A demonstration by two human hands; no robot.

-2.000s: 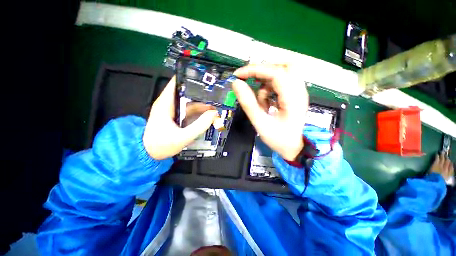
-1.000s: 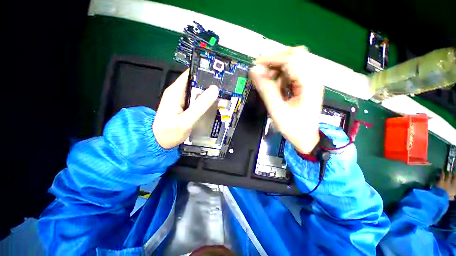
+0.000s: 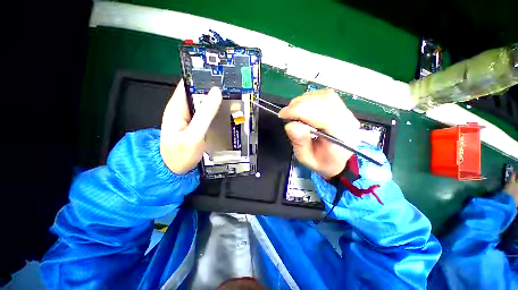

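Observation:
My left hand (image 3: 190, 133) holds an open phone housing (image 3: 227, 164) by its left edge, thumb over the inside, above the black tray. A blue main circuit board (image 3: 224, 73) with grey shields and a green patch lies in the phone's far end. A small orange flex cable (image 3: 239, 119) shows in the middle. My right hand (image 3: 321, 133) holds metallic tweezers (image 3: 341, 143) with two tips at the phone's right edge, just below the board. Whether the tips touch it I cannot tell. A red wrist strap (image 3: 353, 175) is on my right wrist.
The black tray (image 3: 139, 102) holds another open phone (image 3: 301, 187), partly under my right arm. A pile of boards (image 3: 213, 38) lies beyond the held phone. A red bin (image 3: 456, 152) and a yellowish tube (image 3: 471, 78) are at right. Another person's sleeve (image 3: 483, 226) shows at lower right.
My right hand was at the phone's upper right without visible tweezers; now it is lower, with tweezers at the right edge. The held phone has turned slightly and sits further left than one second ago.

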